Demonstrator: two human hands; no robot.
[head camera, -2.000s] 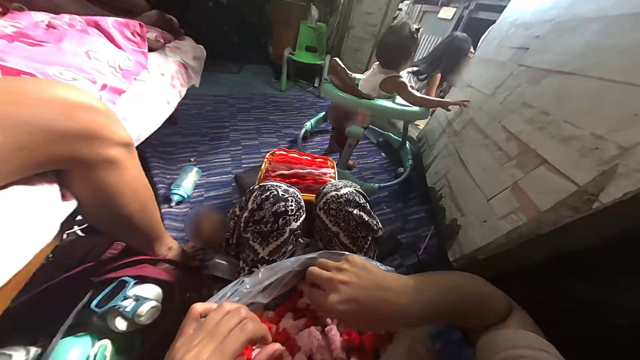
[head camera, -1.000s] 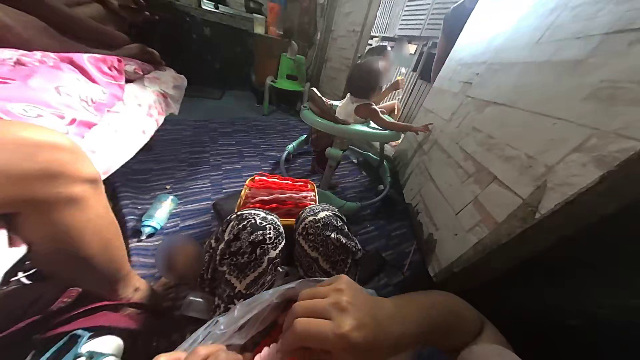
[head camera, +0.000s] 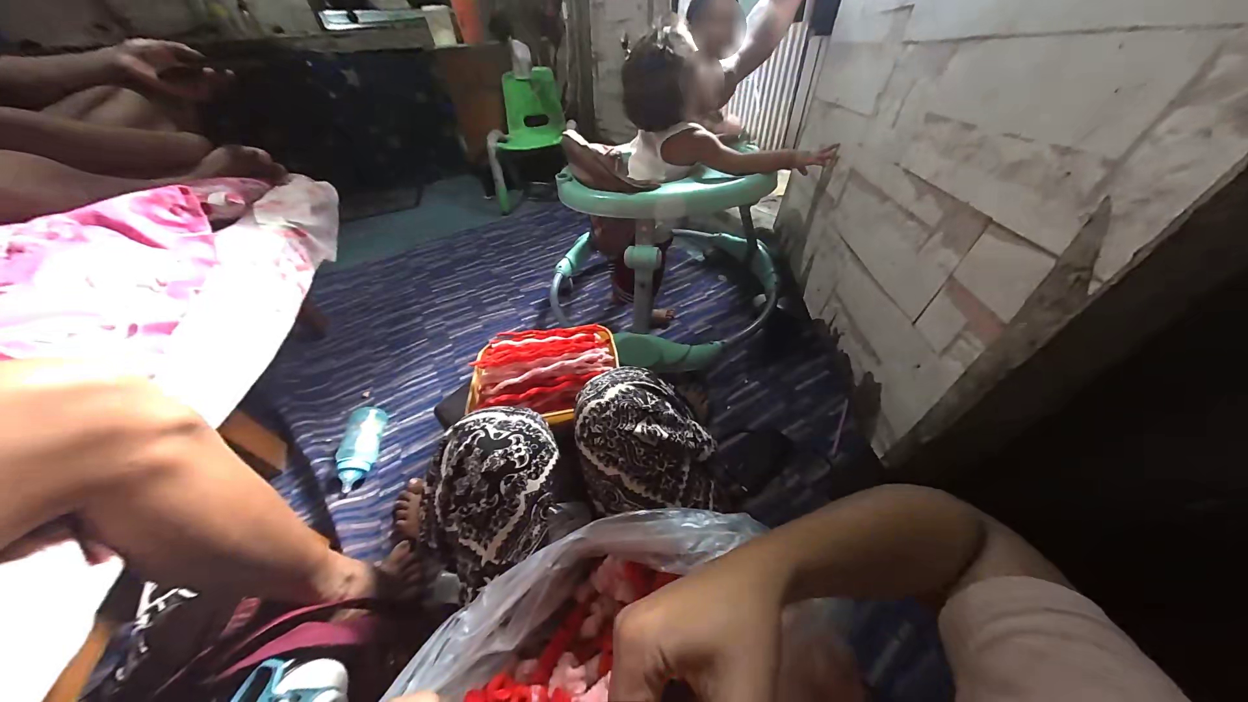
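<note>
My right hand (head camera: 697, 634) is bent down into a clear plastic bag (head camera: 507, 609) on my lap, its fingers curled and partly out of sight, so what they hold cannot be told. Red and pink fuzzy strands (head camera: 561, 643) fill the bag. Only a sliver of my left hand (head camera: 419, 696) shows at the bottom edge, by the bag's rim. Beyond my knees in black-and-white patterned cloth (head camera: 497, 478), a yellow basket (head camera: 612, 343) holds red and pink twisted strands (head camera: 546, 366) laid side by side.
A child in a green baby walker (head camera: 673, 198) reaches toward the wall (head camera: 936, 224) on the right. Behind stands a green chair (head camera: 532, 107). A baby bottle (head camera: 361, 447) lies on the blue mat (head camera: 419, 283). Other people's legs and pink bedding (head camera: 107, 263) are at left.
My left hand, over the bag in the earliest frame, has dropped mostly out of view. My right hand stays at the bag. The view has shifted.
</note>
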